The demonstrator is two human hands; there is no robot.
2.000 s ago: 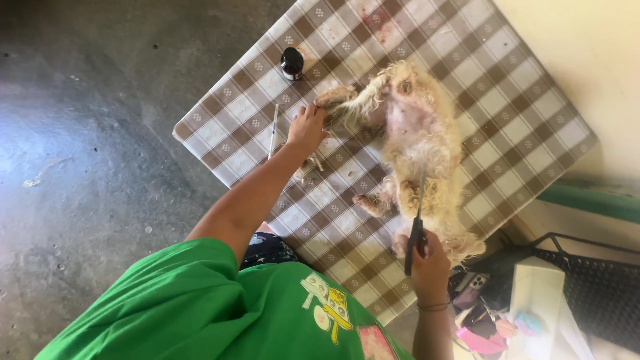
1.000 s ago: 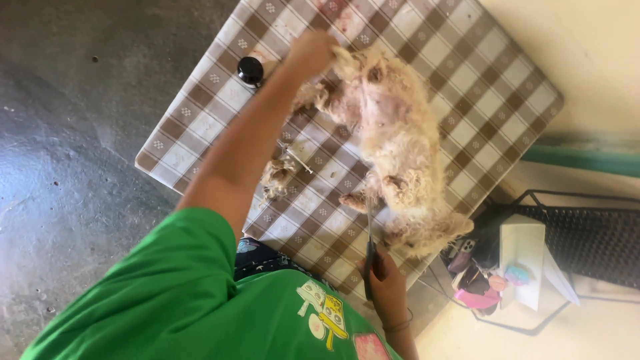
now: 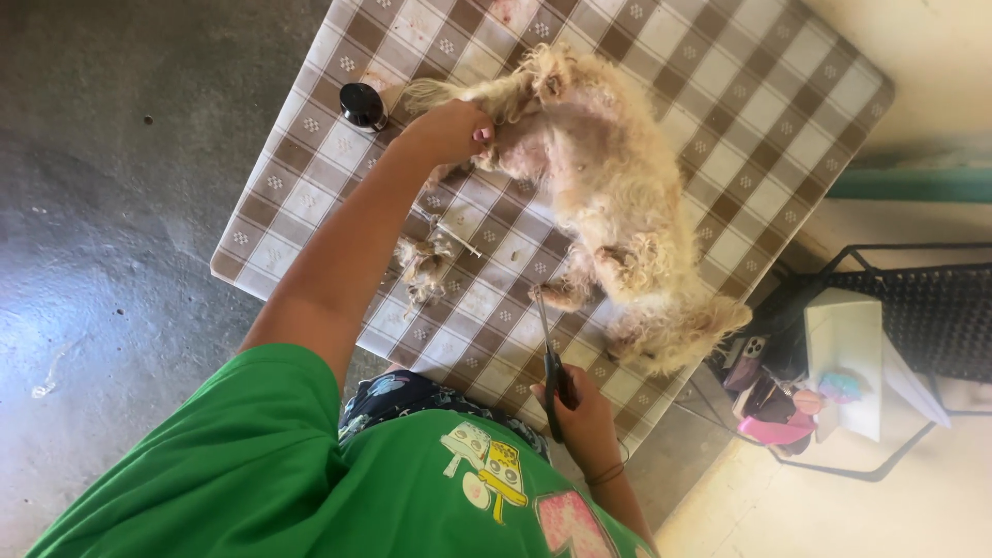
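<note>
A curly-haired, cream-coloured dog (image 3: 620,186) lies on its back on a table with a brown-and-white checked cover (image 3: 744,101). Its head points toward the lower right. My left hand (image 3: 451,133) is at the dog's hind end, its fingers closed on fur or a hind leg; exactly what they hold is hidden. In my right hand (image 3: 580,411) are scissors (image 3: 549,364) with black handles, the blades pointing up beside a front paw. Between my arms lie a clump of cut fur (image 3: 422,267) and a thin syringe (image 3: 457,236).
A bottle with a black cap (image 3: 363,106) stands near the table's left edge. Reddish stains mark the cover at the top. Right of the table, a black metal-framed chair (image 3: 930,310) holds a phone (image 3: 745,360), a pink item (image 3: 775,428) and a white box-like object (image 3: 845,341).
My left hand has moved from the table beside the hind leg onto the dog's hind end. My right hand has drawn the scissors back from over the dog's chest to beside its front paw.
</note>
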